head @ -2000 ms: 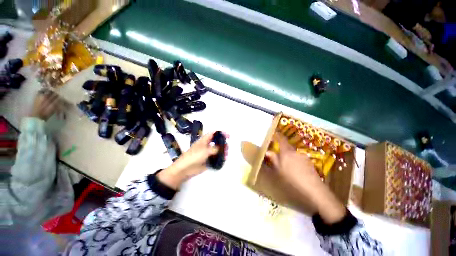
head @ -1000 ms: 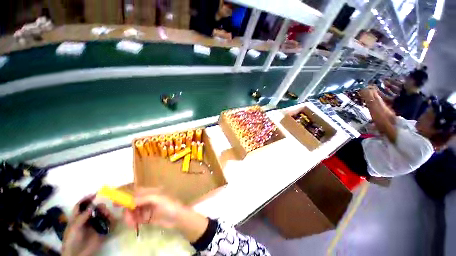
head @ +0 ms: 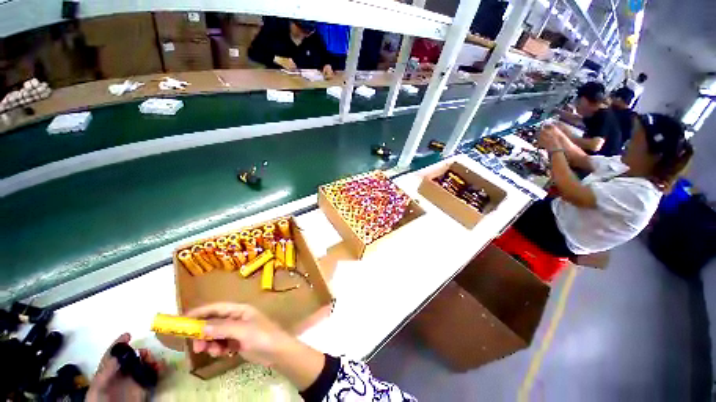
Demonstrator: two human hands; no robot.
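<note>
My right hand (head: 243, 334) holds a yellow battery cell (head: 179, 326) by one end, level, above the near edge of the open cardboard box (head: 302, 314). Several yellow cells (head: 210, 254) stand in rows at the back of that box, and a few lie loose with thin wires. My left hand (head: 118, 385), low at the left and partly cut off by the bottom edge, holds a black plastic housing (head: 133, 364). The cell and the housing are apart. Whether anything is in the housing cannot be told.
A full battery box (head: 367, 206) and a box of dark parts (head: 463, 195) stand farther right. Black housings (head: 39, 357) are heaped at the left. The green conveyor (head: 126, 192) carries small units. A large empty carton (head: 479, 314) stands below the bench. A person in white sits right.
The view has swung right and up from the housing pile. My right hand has come out of the box with a cell, which now sits farther from the housing than a second ago.
</note>
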